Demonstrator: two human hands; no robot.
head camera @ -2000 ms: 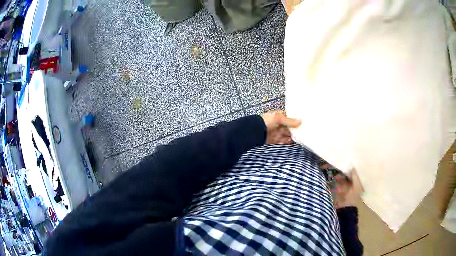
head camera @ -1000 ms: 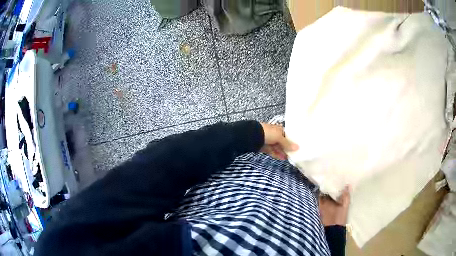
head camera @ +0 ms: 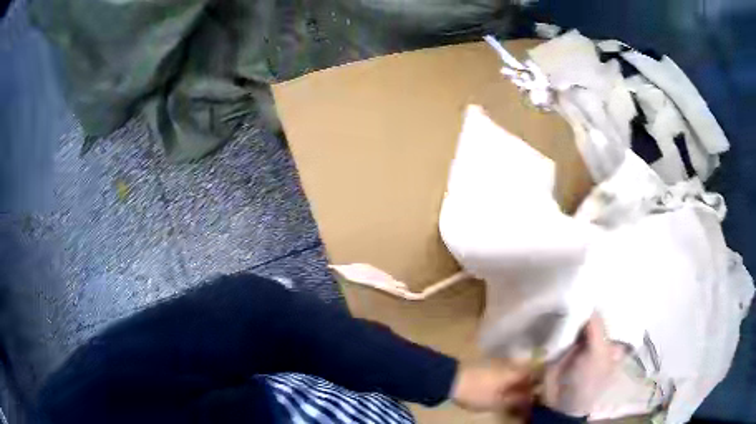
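Observation:
A cream panel (head camera: 506, 207) lies curled over the cardboard sheet (head camera: 373, 157), its pointed end towards the back. It runs back to my hands at the lower right. My right hand (head camera: 584, 368) is blurred and grips the near part of this cloth. My left hand (head camera: 491, 387) has curled fingers close beside my right hand; its fingertips are blurred, and I cannot tell whether they hold cloth. A large cream bundle (head camera: 688, 281) lies to the right, partly behind my right hand. A narrow cream tie strip (head camera: 377, 277) lies loose on the cardboard.
Small cream pieces with black bits (head camera: 663, 108) are heaped at the upper right, with a white knotted strip (head camera: 526, 76) beside them. An olive-green sack (head camera: 191, 74) lies at the upper left. Speckled grey floor (head camera: 199, 207) shows left of the cardboard.
The view has swung right, towards the cardboard. The cream panel, spread out in front of me before, is now curled and bunched. My hands are closer together, over by the cream bundle.

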